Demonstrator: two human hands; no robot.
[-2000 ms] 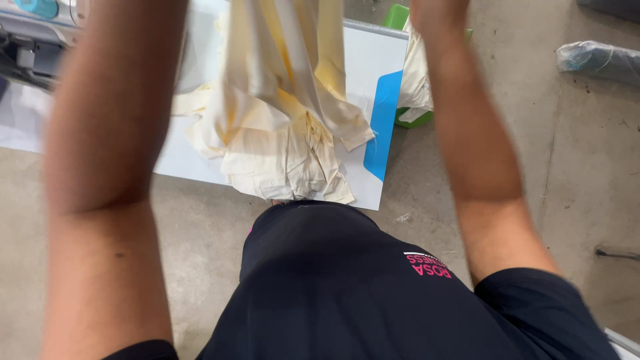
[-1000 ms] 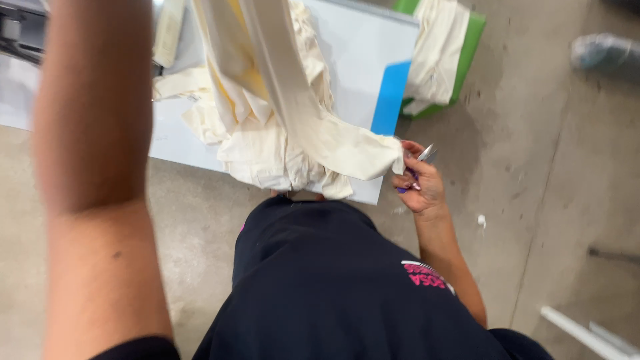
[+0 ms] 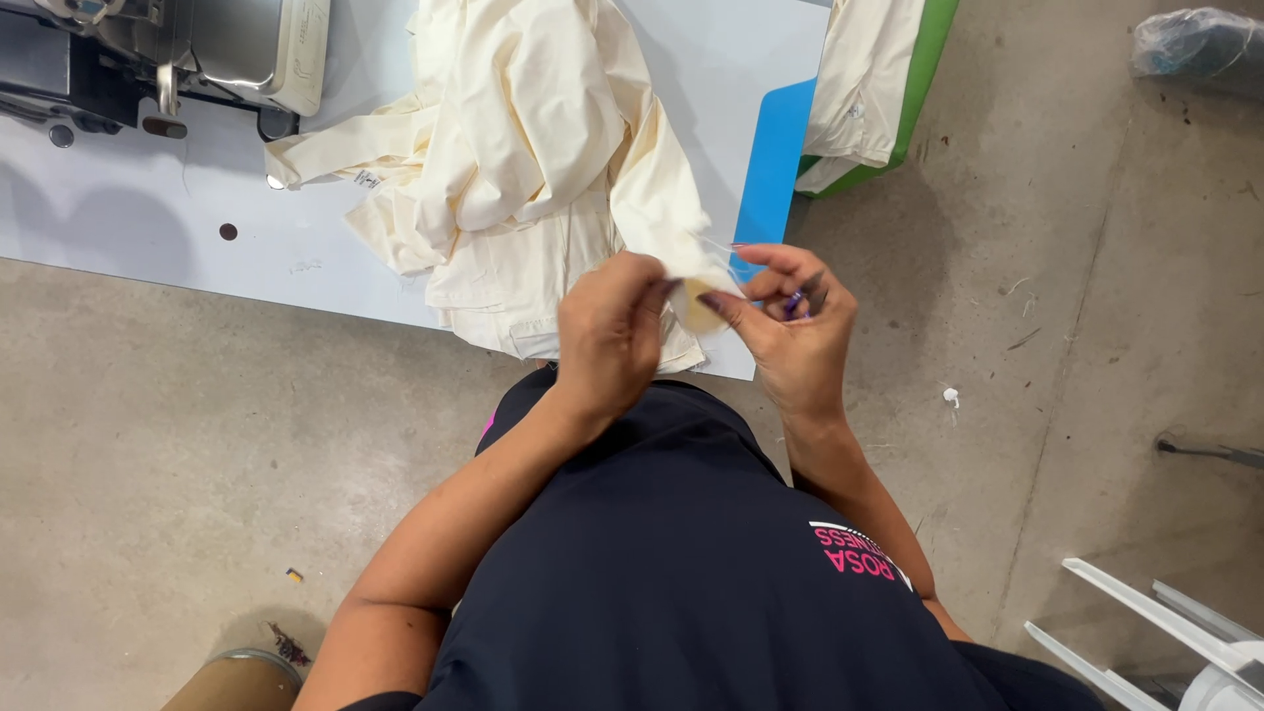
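Cream fabric garment lies bunched on the light table, one narrow part reaching toward me over the front edge. My left hand pinches the end of that part from the left side. On its other side my right hand holds the same end between thumb and fingers, with loose threads beside it. A small purple-handled tool, perhaps thread snips, is tucked in the right hand's fingers; its blades are mostly hidden.
A sewing machine stands at the table's upper left. Right of the table's blue corner patch, a green bin holds more cream fabric. A wrapped bundle and a white frame are on the right; a brown drum is lower left.
My left hand, out of view before with the arm raised, has come down to the fabric end. The fabric that hung lifted up toward the camera now lies lower on the table.
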